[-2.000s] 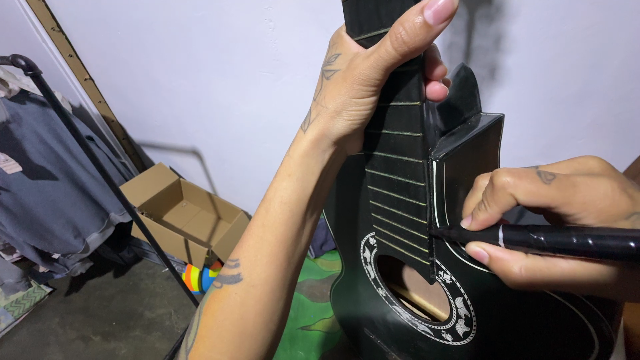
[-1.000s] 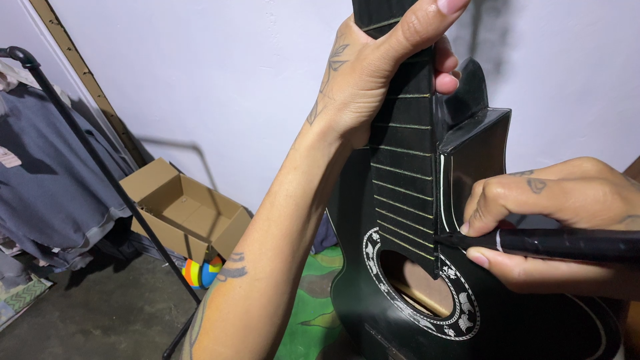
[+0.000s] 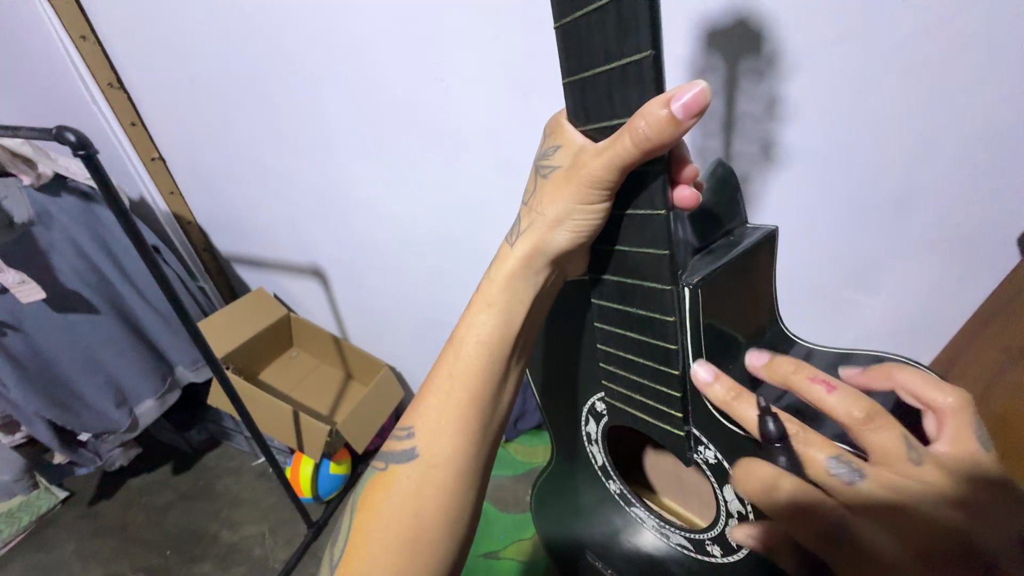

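Note:
A black acoustic guitar [image 3: 584,480] stands tilted, with its front toward me and no strings visible on the fretboard [image 3: 636,320]. My left hand [image 3: 608,168] grips the neck above the body, thumb across the frets. Below and to the right, my right hand [image 3: 856,456] holds a black marker pen [image 3: 774,428] between its fingers, the dark tip pointing up. Its extended fingertips are at the body beside the lower fretboard, near the white edge line. A decorated rosette [image 3: 594,456] rings the sound hole [image 3: 664,480]; the right hand covers part of the guitar's top.
An open cardboard box [image 3: 300,368] lies by the wall at left, above a colourful ball [image 3: 320,475]. A black pipe clothes rack [image 3: 172,296] holds grey garments [image 3: 88,296]. Green patterned fabric [image 3: 512,512] lies beneath the guitar. A brown wooden surface [image 3: 988,352] is at right.
The marker's tip was at the fretboard's lower edge; it is now away from there and points upward. The right hand's fingers have spread out over the guitar body. The left hand still grips the neck.

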